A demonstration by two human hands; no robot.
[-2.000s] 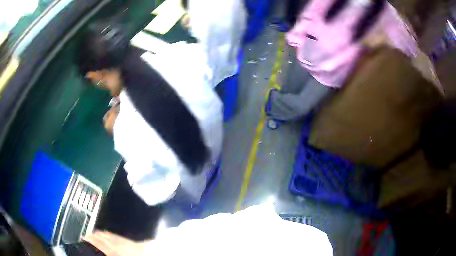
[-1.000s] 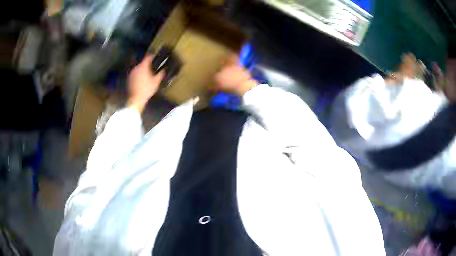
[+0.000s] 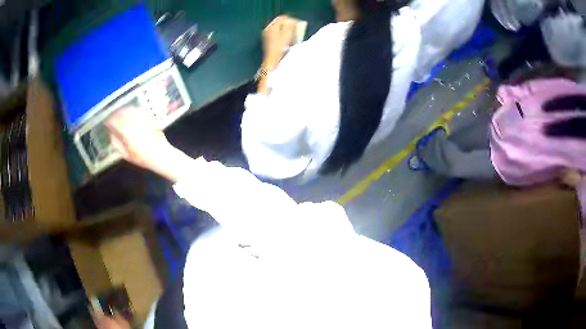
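Note:
The digital scale has a blue platform [image 3: 112, 61] and a white front panel [image 3: 170, 96] with display and keys, at the upper left on the green bench. My right hand [image 3: 135, 144] is blurred and lies over the front panel; nothing shows in it. An open brown carton [image 3: 138, 270] stands at the lower left. My left hand [image 3: 110, 320] is at the bottom edge, partly cut off, at a small dark box [image 3: 115, 301] inside this carton. Its fingers are mostly hidden.
Another brown carton [image 3: 48, 154] with rows of dark packs [image 3: 16, 170] is at the left edge. Small dark packs [image 3: 193, 46] lie beside the scale. A person in white and black [image 3: 360, 83] is at the bench. A person in pink [image 3: 536, 128] is near a large carton [image 3: 511, 238] at right.
The view has swung from my lap back to the bench. My right hand has moved from the carton onto the scale's front panel. My left hand remains by the carton with the dark box.

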